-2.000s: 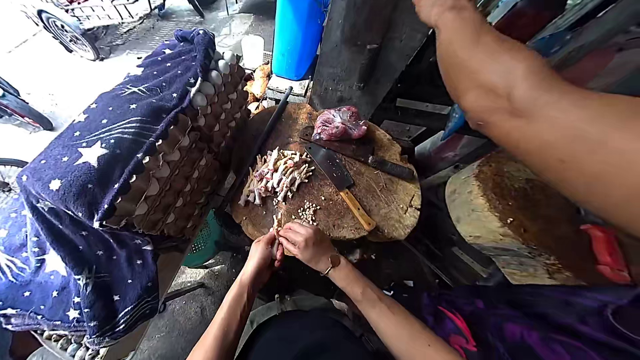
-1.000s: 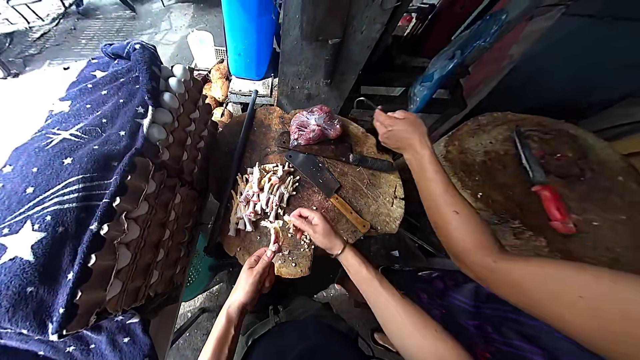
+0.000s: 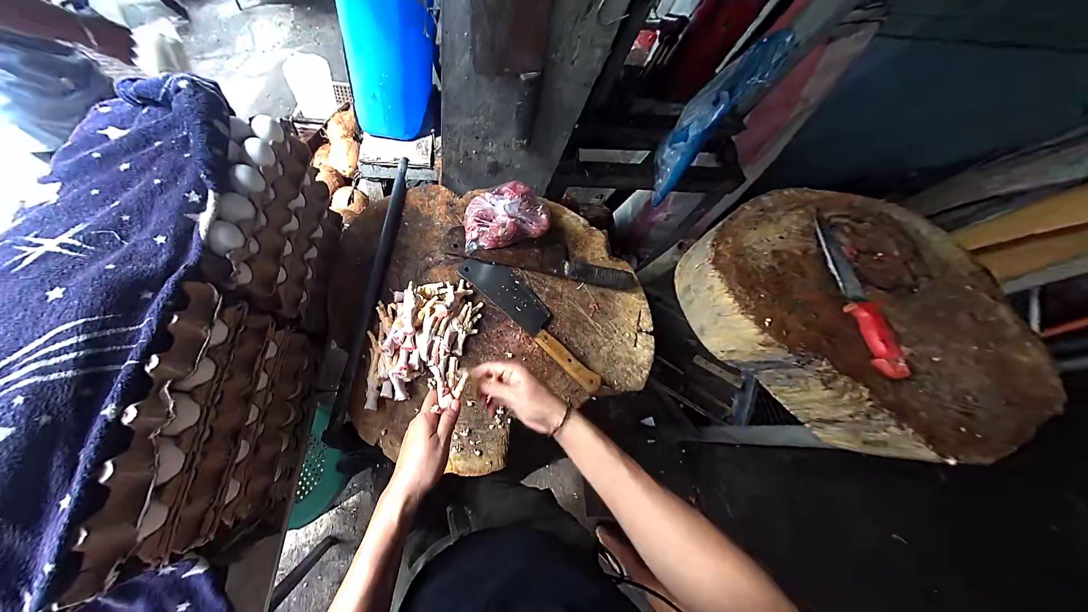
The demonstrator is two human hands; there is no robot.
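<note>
My left hand (image 3: 432,433) holds a chicken foot (image 3: 448,382) by its lower end, over the near part of a round wooden chopping block (image 3: 612,331). Just right of that foot is my right hand (image 3: 520,393), its fingers partly curled; whether they touch the foot is unclear. A pile of chicken feet (image 3: 416,331) lies beyond my left hand, with small pale bits scattered near my fingers. A cleaver with a wooden handle (image 3: 531,314) rests to the right of the pile. Behind it lie a dark-handled knife (image 3: 544,259) and a clear plastic bag of raw meat (image 3: 507,214).
Stacked egg trays (image 3: 246,374), partly under a blue starry cloth (image 3: 93,255), border the block on the left. A dark bar (image 3: 387,246) lies along its left edge. To the right, a second wooden block (image 3: 960,340) bears a red-handled knife (image 3: 871,331). A blue container (image 3: 391,68) stands behind.
Another person's arm, seen at the right in both earlier frames, is out of view. My right hand has opened a small gap from my left. The view has shifted to the right.
</note>
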